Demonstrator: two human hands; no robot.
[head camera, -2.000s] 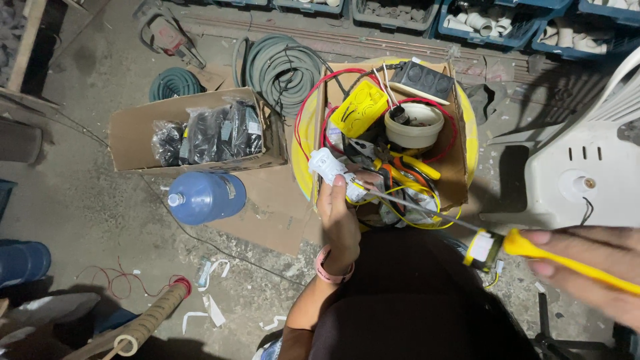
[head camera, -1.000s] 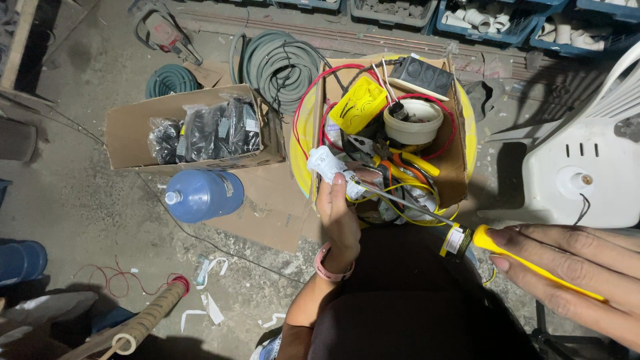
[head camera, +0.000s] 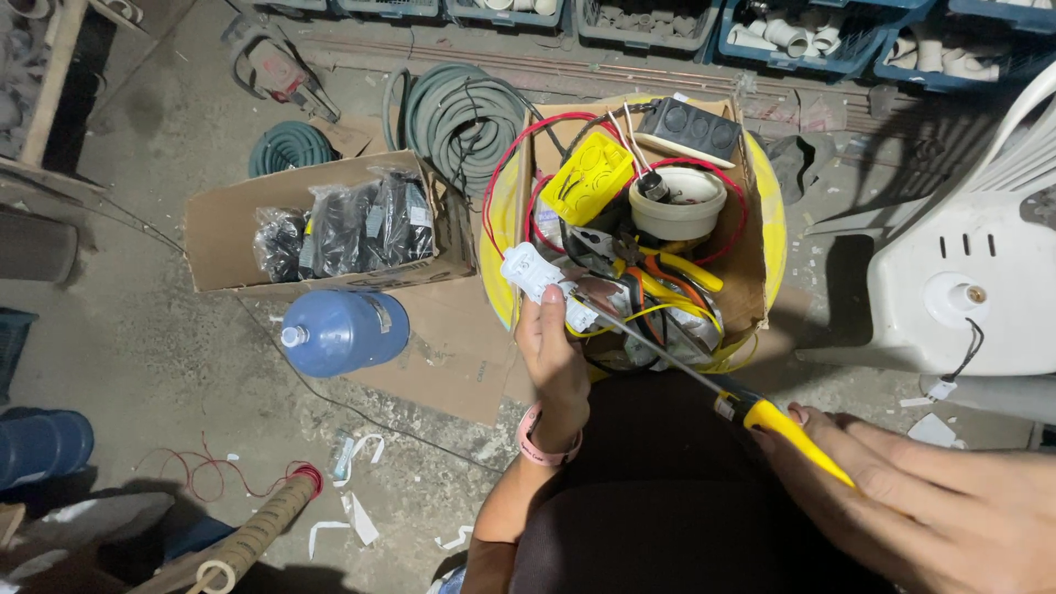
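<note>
My left hand (head camera: 554, 355) holds a white plastic electrical fitting (head camera: 532, 272) between thumb and fingers, over the near left edge of an open cardboard box (head camera: 755, 247). In my right hand (head camera: 891, 487) is the yellow handle of a long-shafted screwdriver (head camera: 672, 356); its tip reaches the fitting, though the exact contact is too small to tell. Inside the box lie pliers with orange and yellow handles (head camera: 660, 285), a yellow junction box (head camera: 587, 177), a round white container (head camera: 678, 202), a black socket block (head camera: 691, 130) and red wire (head camera: 747, 206). A yellow wire (head camera: 660, 309) runs near the fitting.
Left of the box stand a carton of bagged parts (head camera: 223, 227) and a blue water jug (head camera: 351, 332). Coiled grey hose (head camera: 462, 120) lies behind. A white plastic chair (head camera: 924, 305) with a lamp holder (head camera: 967, 295) stands right. Blue crates (head camera: 780, 58) of fittings line the back.
My right hand has shifted on the screwdriver's handle, and the handle has swung lower and nearer the left hand than two seconds ago. The left hand still holds the white fitting.
</note>
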